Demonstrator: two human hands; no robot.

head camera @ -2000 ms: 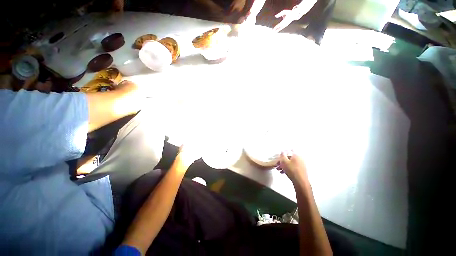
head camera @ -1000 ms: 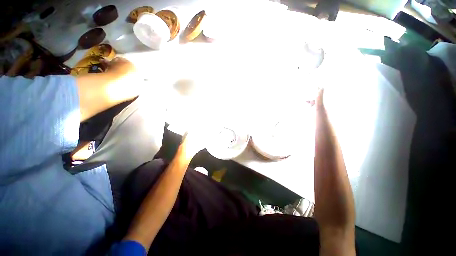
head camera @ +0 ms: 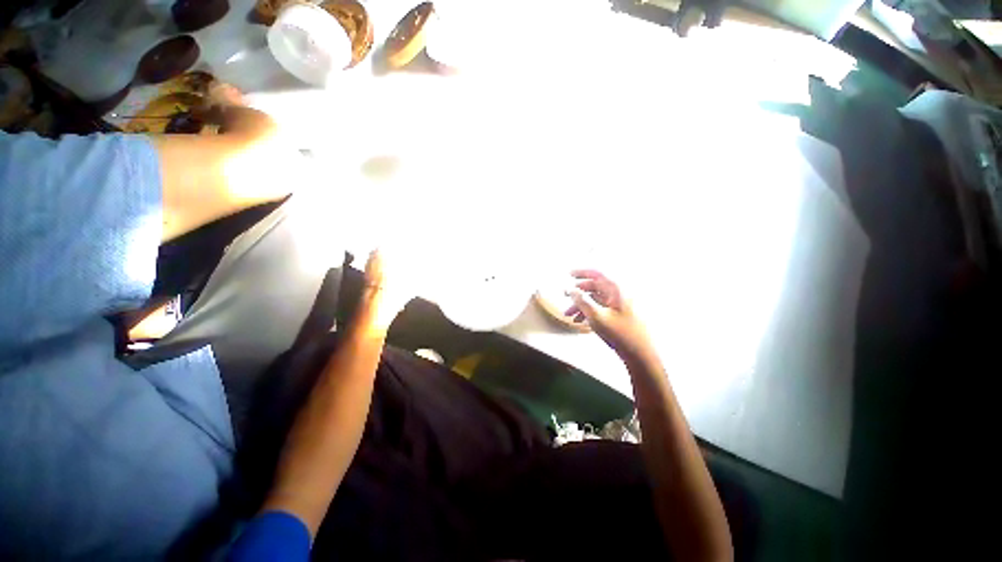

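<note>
A white round part (head camera: 483, 305) lies at the table's near edge, its upper side washed out by glare. A second round part (head camera: 563, 312) with a tan rim lies just right of it; glare hides its inside. My right hand (head camera: 599, 303) is over this part's right side, fingers bent and partly spread; whether they grip anything is unclear. My left hand (head camera: 379, 288) is left of the white part, at the table edge. Its fingers fade into the glare, and I cannot see whether it holds something.
A neighbour's light blue sleeve (head camera: 82, 220) and bare forearm reach in from the left. Gold housings (head camera: 409, 35), a white bowl (head camera: 309, 44) and dark housings (head camera: 168, 59) lie at the far left. A crumpled white item (head camera: 593, 429) is below the table edge.
My right hand has come back from farther over the table to the right-hand round part. My left hand shows slightly farther left. The whole view has shifted.
</note>
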